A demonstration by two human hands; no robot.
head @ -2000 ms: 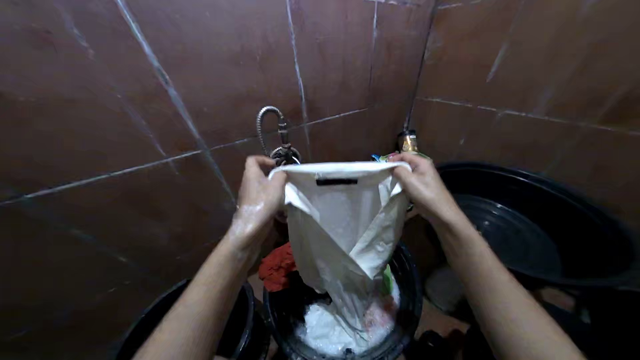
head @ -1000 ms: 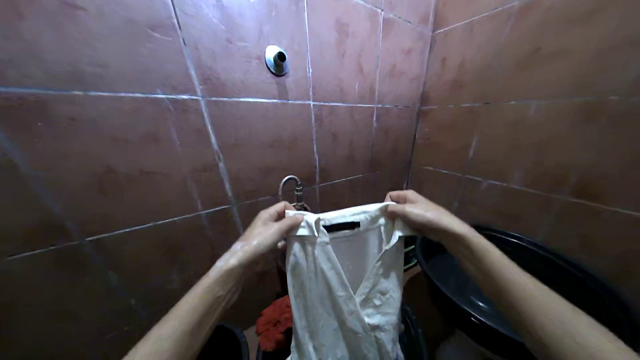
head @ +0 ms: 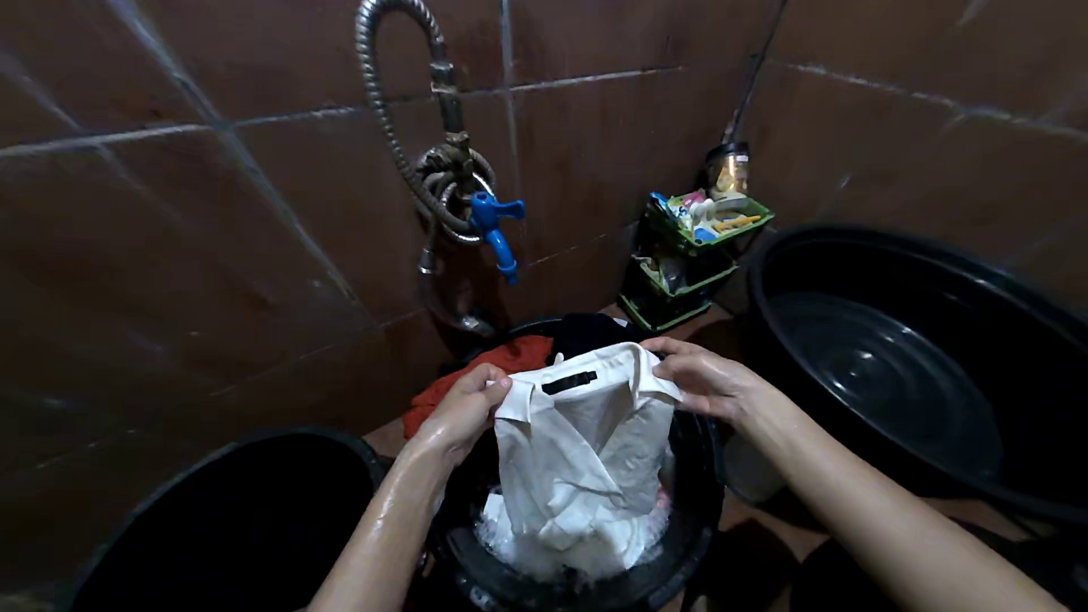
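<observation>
A wet white collared garment (head: pixel 578 450) hangs between my hands, a dark label inside its neck. My left hand (head: pixel 467 404) pinches the collar at its left end, and my right hand (head: pixel 701 378) grips the right end. The lower part of the garment lies in suds inside a round black tub (head: pixel 705 510). Red cloth (head: pixel 476 374) and dark cloth (head: pixel 595 333) rest at the back of this tub, just beyond the collar.
A blue plastic tap (head: pixel 493 225) with a coiled metal hose (head: pixel 374 81) is on the tiled wall. A green-edged rack (head: pixel 680 293) holding small items stands in the corner. A large black basin (head: pixel 960 255) is at the right, another black tub (head: pixel 357 446) at the lower left.
Both hands have lowered the white garment, and its lower part now rests in the suds. My grip on the collar stays. The view has tilted down from the wall.
</observation>
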